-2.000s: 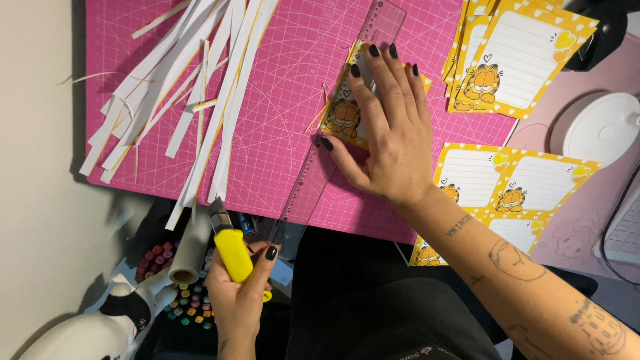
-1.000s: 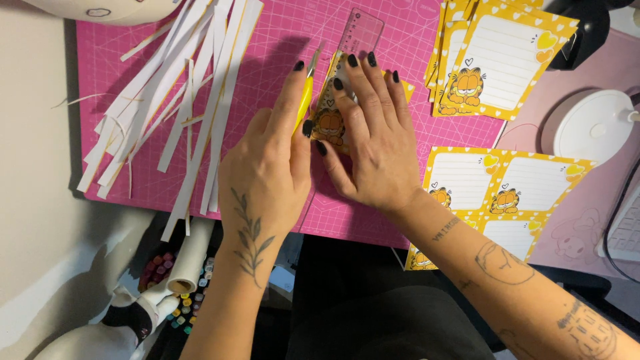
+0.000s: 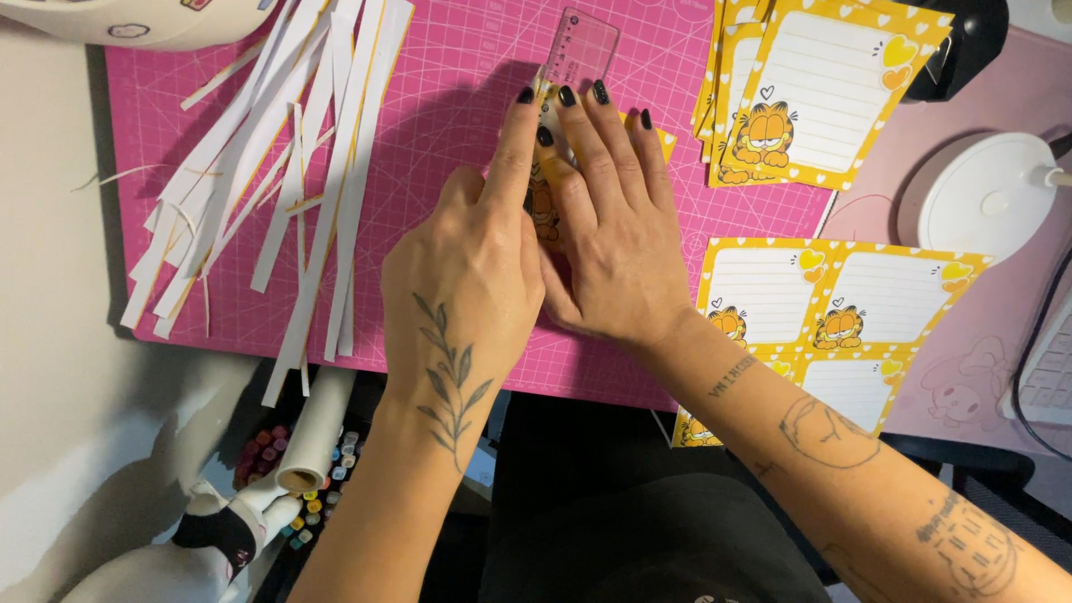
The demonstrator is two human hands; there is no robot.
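Observation:
A clear plastic ruler [image 3: 584, 50] lies on a yellow-bordered printed card [image 3: 544, 205] with an orange cartoon cat, on the pink cutting mat [image 3: 670, 285]. My right hand [image 3: 615, 243] is spread flat over ruler and card, pressing them to the mat. Beside it, my left hand [image 3: 473, 251] has its index finger stretched along the ruler's left edge. The utility knife seen in that hand earlier is almost wholly hidden behind the fingers; only a small tip shows near the index fingertip.
White paper strips [image 3: 352, 193] with yellow edges lie at left. Cut note cards [image 3: 825, 84] are stacked at upper right, above an uncut sheet of cards [image 3: 888, 293]. A round white device [image 3: 976, 201] and a keyboard [image 3: 1043, 368] sit at right. Markers [image 3: 314, 507] and a cardboard tube [image 3: 314, 435] are below the mat.
From below the mat's near edge, my left hand with the yellow utility knife has moved up to the ruler. My right hand has stayed pressed on ruler and card.

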